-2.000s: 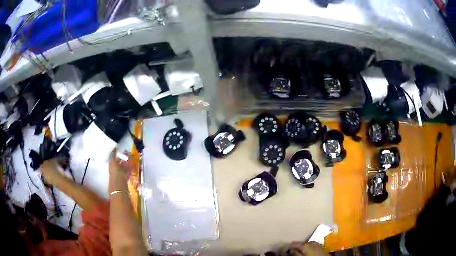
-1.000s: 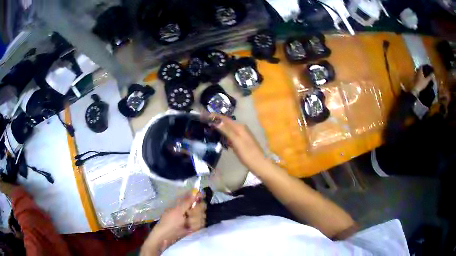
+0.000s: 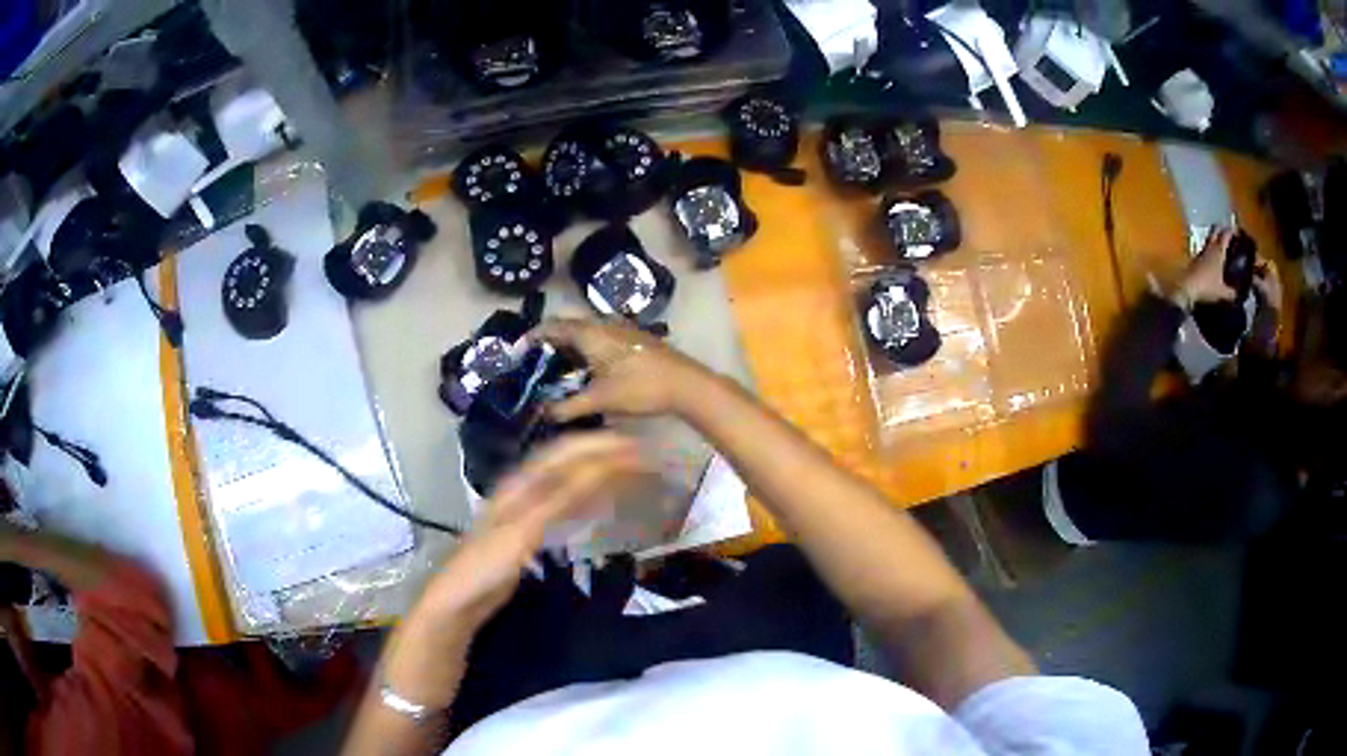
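Note:
My right hand (image 3: 628, 372) reaches in from the right, its thumb and fingers around a dark part (image 3: 544, 396) with bluish glints; its exact shape is unclear. A camera module, board side up (image 3: 488, 362), lies just left of those fingertips. A black rounded body (image 3: 488, 443) sits below it, partly hidden by my hands. My left hand (image 3: 569, 480) is blurred in front of this body; whether it holds anything cannot be told. A black pigtail cable (image 3: 325, 455) runs from the split plugs at the left towards the body.
Several black camera modules (image 3: 513, 251) lie behind my hands on the pale mat. More modules (image 3: 898, 318) lie on clear trays over the orange bench at the right. A plastic-covered sheet (image 3: 281, 502) is at the left. People's arms (image 3: 1138, 347) show at both sides.
The large black dome with white rim has gone from clear view. My left hand has moved up over the work. My right hand has moved slightly left, and its fingers have closed in.

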